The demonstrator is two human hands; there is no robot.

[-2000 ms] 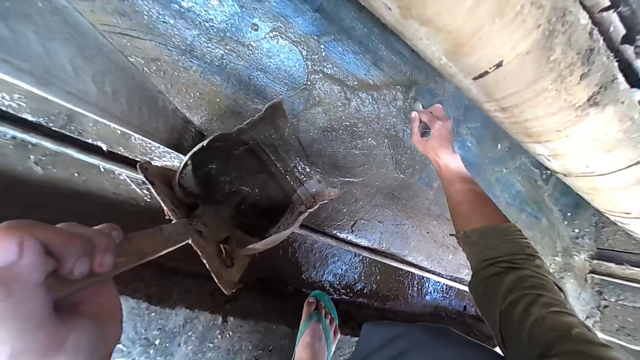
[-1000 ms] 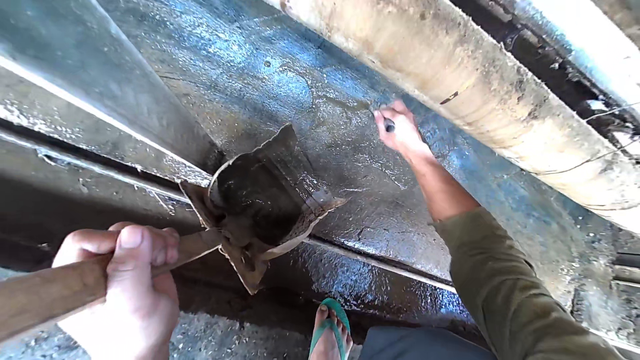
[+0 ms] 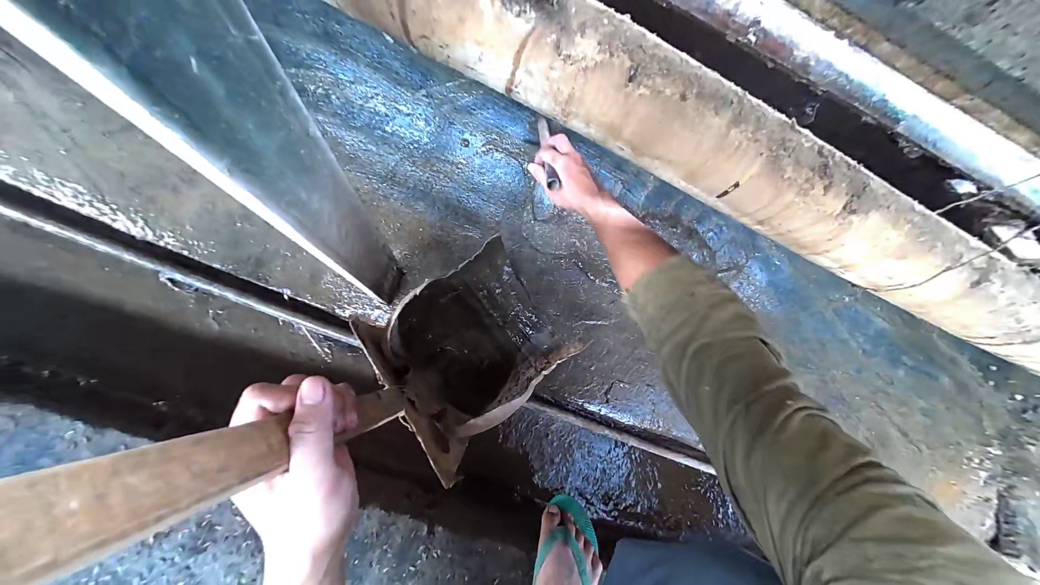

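My left hand [image 3: 305, 455] grips a long wooden handle [image 3: 162, 479] at the lower left. Fixed to its end is a curved, rusty-edged metal scoop [image 3: 455, 349] with dark wet residue inside, resting by the edge of a wet blue-grey surface [image 3: 366, 106]. Farther up, my right hand [image 3: 565, 175] is closed around a small hand tool [image 3: 544, 130]; its dark rounded end shows at the palm and a flat, light tip points toward the surface near the pale curved rim. The tool's exact kind cannot be told.
A slanting metal post [image 3: 268, 146] stands left of the scoop. A thick, pale, stained pipe-like rim [image 3: 691, 146] crosses the upper right, with thin wires [image 3: 967, 260] over it. A narrow ledge [image 3: 626, 439] runs below the scoop. My foot in a green flip-flop [image 3: 569, 540] is at the bottom.
My right hand with the small tool has moved up and away over the wet surface, closer to the pale rim. My left hand still holds the handle. The view has shifted.
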